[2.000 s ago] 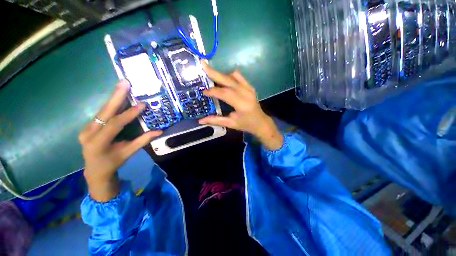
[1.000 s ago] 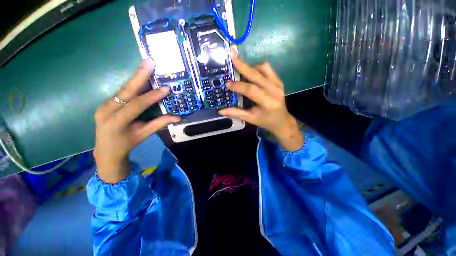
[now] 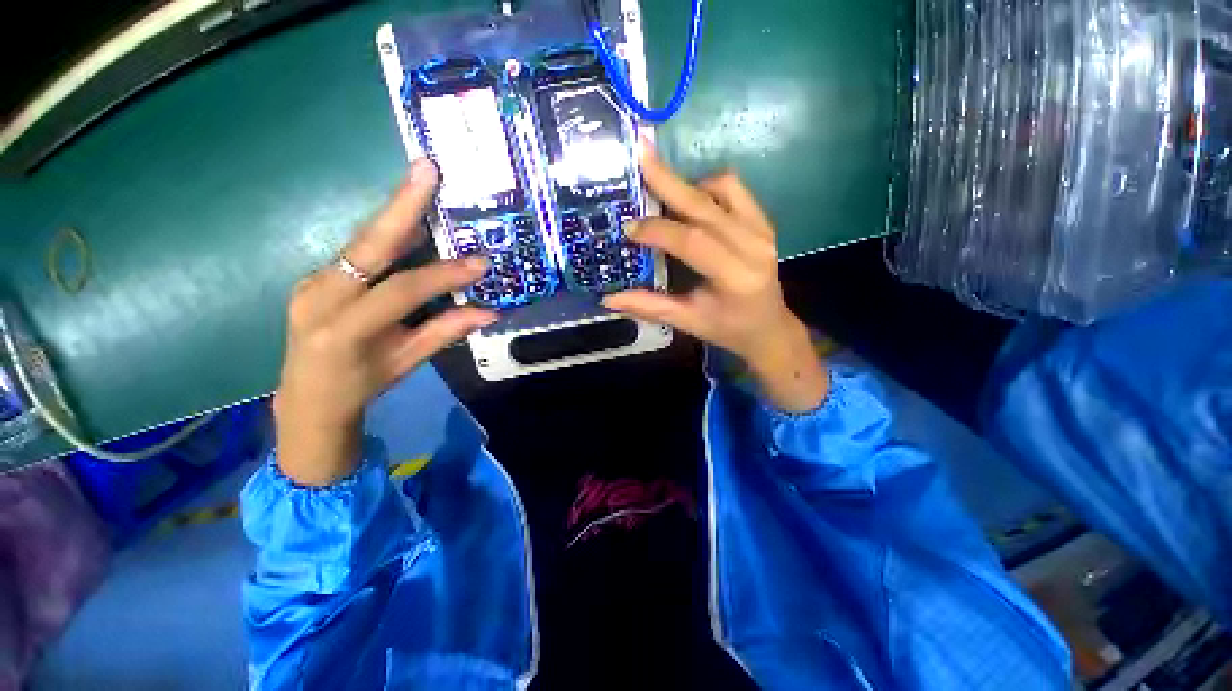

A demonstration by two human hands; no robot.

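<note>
Two black keypad phones with blue edges lie side by side, face up, on the silver-white test plate. The left phone has a glowing white screen. The right phone shows a darker screen with a bright patch. My left hand, with a ring, has its fingertips at the left phone's left edge and lower keys. My right hand has its fingertips at the right phone's right edge and lower keys. The blue cable loops over the plate's far right corner.
Stacked clear blister trays stand at the right on the green bench. A blue sleeve of another person is at the far right. A yellowish loop and a pale cable are at the left. A purple-pink garment shows at lower left.
The view has shifted, so the plate and phones sit further right in the picture than at first. Both hands stay beside the phones with fingers on them. The left screen now shows faint markings.
</note>
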